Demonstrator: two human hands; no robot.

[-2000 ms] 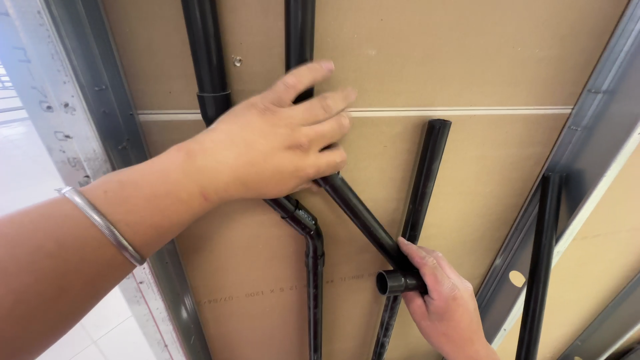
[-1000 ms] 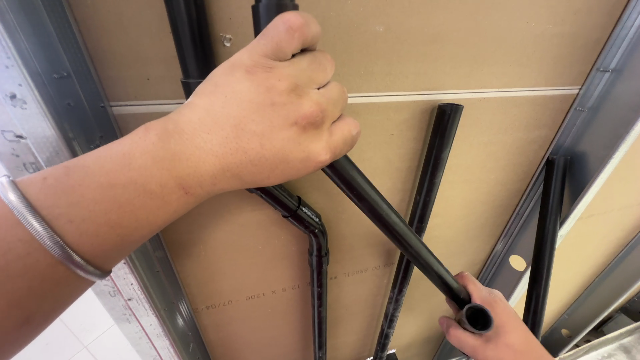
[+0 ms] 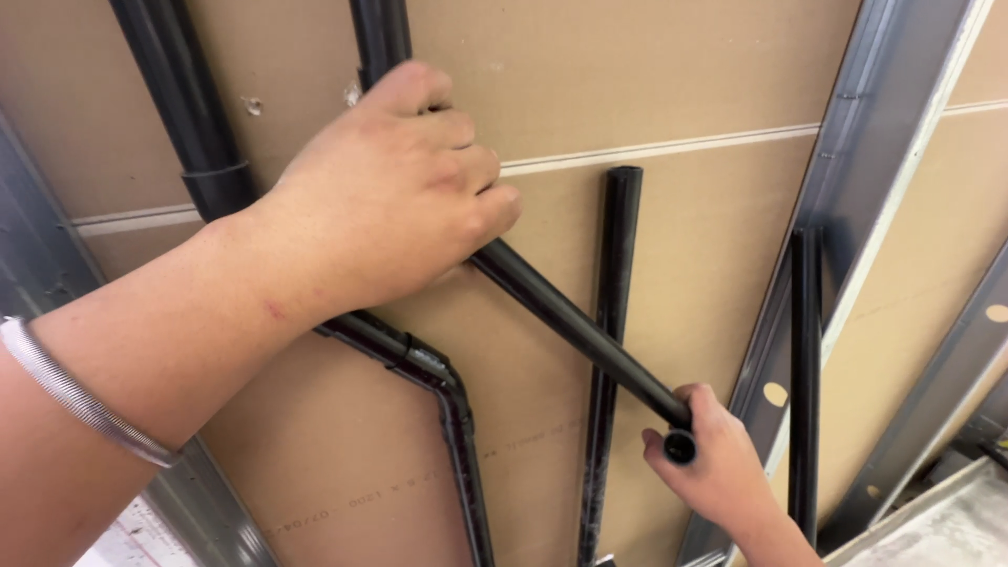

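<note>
My left hand (image 3: 417, 173) is closed around the joint below the upper black plastic pipe (image 3: 381, 31); its palm hides the fitting. From there a slanting black pipe (image 3: 583, 331) runs down to the right. At its lower end my right hand (image 3: 709, 449) grips an elbow fitting (image 3: 679, 446), whose round open mouth faces me. Behind the slanting pipe stands a separate upright black pipe (image 3: 618, 260) with an open top. Left of it, a bent pipe run with an angled fitting (image 3: 429, 364) goes down the wall, below a thicker pipe (image 3: 169, 87).
Brown plasterboard (image 3: 693, 71) backs the pipes. A metal stud (image 3: 858, 142) rises on the right, with another black pipe (image 3: 805, 378) leaning by it. A second metal stud (image 3: 197, 488) is at the lower left. A pale ledge (image 3: 937, 520) lies at the lower right.
The elbow's open mouth, pointing left two seconds ago, now faces the camera. My left hand has closed around the upper joint; its fingers were looser and blurred two seconds ago.
</note>
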